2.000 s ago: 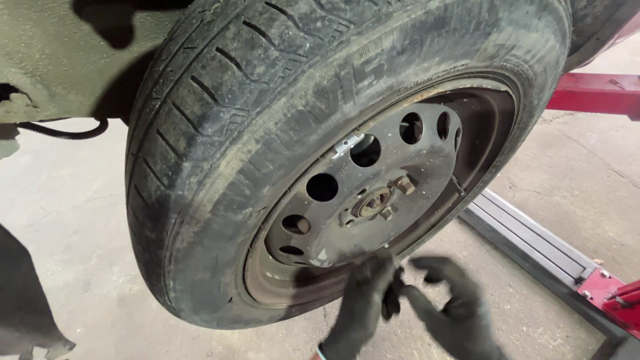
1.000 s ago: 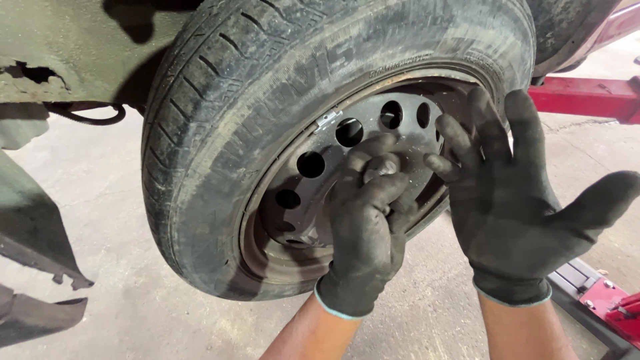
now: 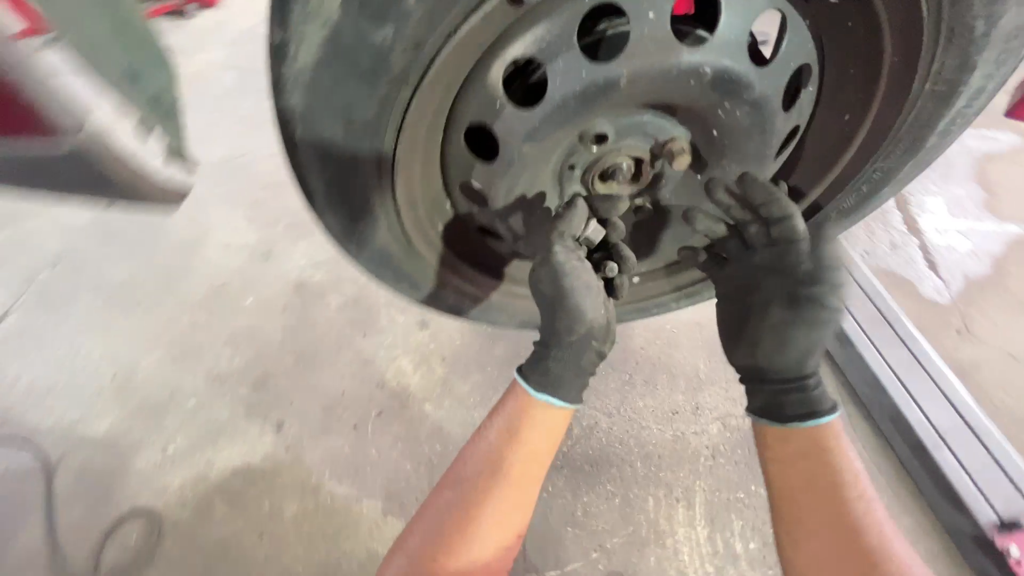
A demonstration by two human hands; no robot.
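A dark steel wheel (image 3: 704, 88) with its tire (image 3: 336, 160) hangs raised above the floor. A wheel bolt (image 3: 676, 154) sticks out beside the hub centre (image 3: 620, 170). Just below the hub, my left hand (image 3: 572, 296), in a black glove, holds loose wheel bolts; a metal hex head (image 3: 592, 233) shows between thumb and finger, and a bolt end (image 3: 610, 270) shows by the lower fingers. To its right, my gloved right hand (image 3: 772, 296) is raised with fingers spread in front of the rim, slightly blurred, with nothing seen in it.
A grey metal lift arm (image 3: 928, 384) runs diagonally at the right, with a red part (image 3: 1010, 540) at its lower end. A blurred car body panel (image 3: 88, 112) juts in at upper left. A cable (image 3: 48, 496) lies on the concrete floor (image 3: 280, 384) at lower left.
The view has moved closer to the wheel and lower. My left hand now shows bolts in its fingers. My right hand has turned, its fingers now toward the wheel.
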